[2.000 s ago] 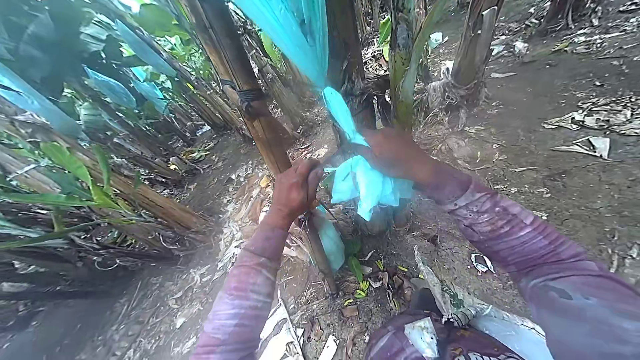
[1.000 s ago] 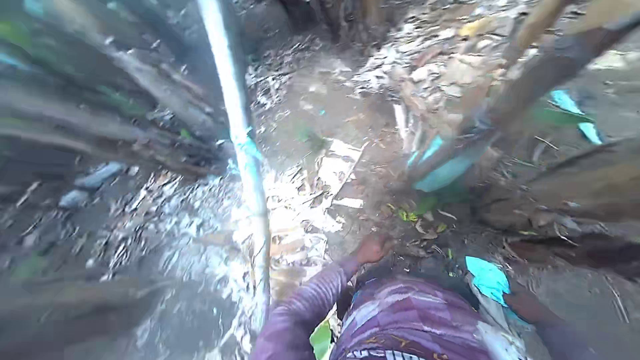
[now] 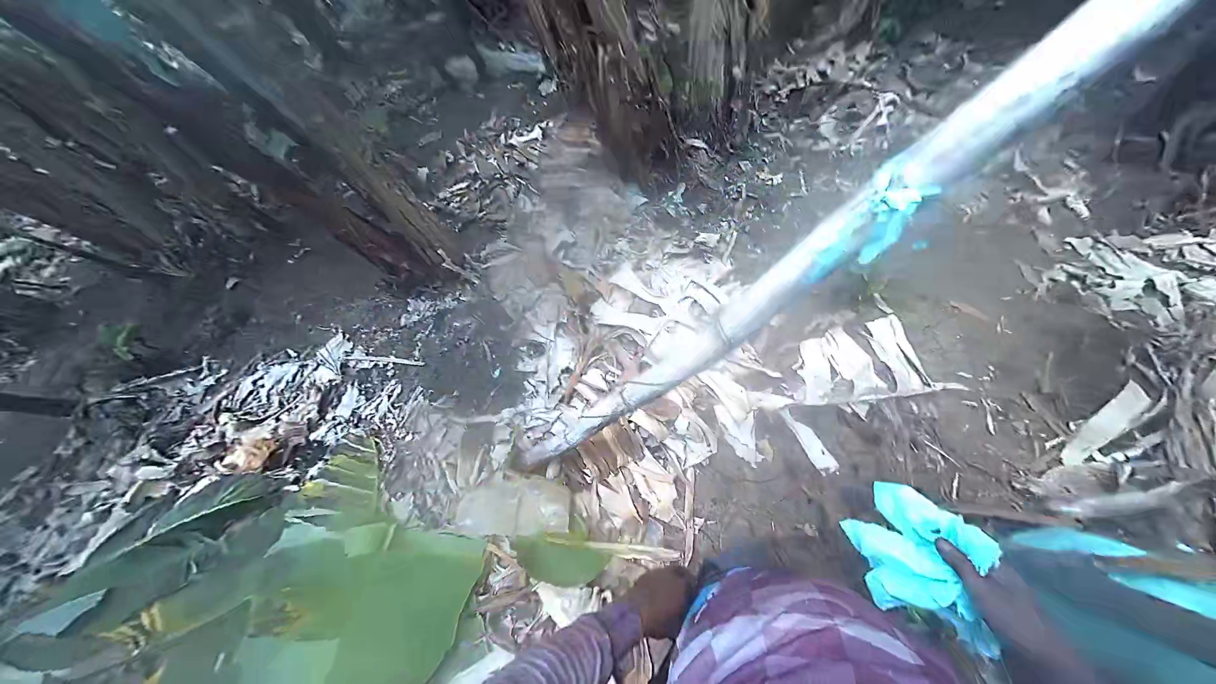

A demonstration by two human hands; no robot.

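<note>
My right hand (image 3: 974,570), blurred at the lower right, grips a bundle of light blue plastic film (image 3: 917,556). Close to my body at the bottom centre is my left hand (image 3: 660,600), dark and low over the leaf litter; its fingers are not clear enough to tell whether they hold anything. Ahead of me a pale pole (image 3: 760,299) slants from the ground up to the upper right, with a strip of blue plastic (image 3: 893,214) tied around it.
Broad green banana leaves (image 3: 370,589) spread at the lower left. Dry leaf litter (image 3: 665,399) covers soil around the pole's foot. Banana pseudostems rise at the top centre (image 3: 627,85) and upper left (image 3: 380,199). More blue plastic (image 3: 1073,543) shows at the right edge.
Two seconds ago both hands were up at a knotted blue plastic piece beside a brown pole; now they are low near my body. The view has swung strongly to other ground.
</note>
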